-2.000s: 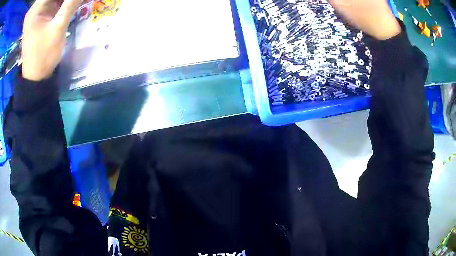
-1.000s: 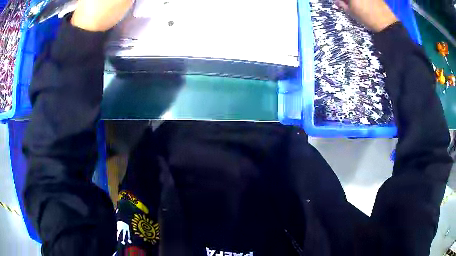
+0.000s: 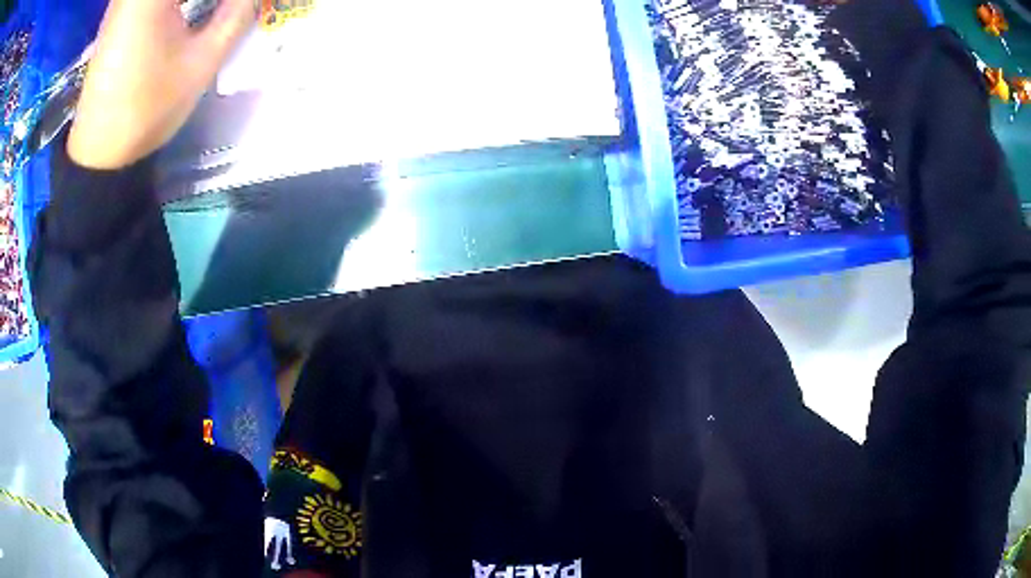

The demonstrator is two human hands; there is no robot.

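My left hand (image 3: 158, 85) is at the upper left, over the left end of the white, glared-out fixture (image 3: 452, 85). Its fingertips reach the top edge of the picture. Something greyish shows between thumb and fingers, but I cannot tell whether it is held. An orange part (image 3: 286, 11) sits on the fixture at the top edge, just right of my left hand. My right hand is out of the picture; only its dark sleeve shows, over the right side of the right parts bin (image 3: 735, 271), which is full of black-and-silver pieces (image 3: 769, 124).
The left parts bin (image 3: 16, 339) with reddish-silver pieces is at the far left edge. The green bench front (image 3: 509, 209) runs below the fixture. Loose orange parts (image 3: 1001, 85) lie on the bench at the upper right. A blue lower bin (image 3: 240, 378) is beside my left sleeve.
The view has shifted and tilted. My left hand shows more fully, with the orange part beside it in view again. My right hand has gone out past the top edge.
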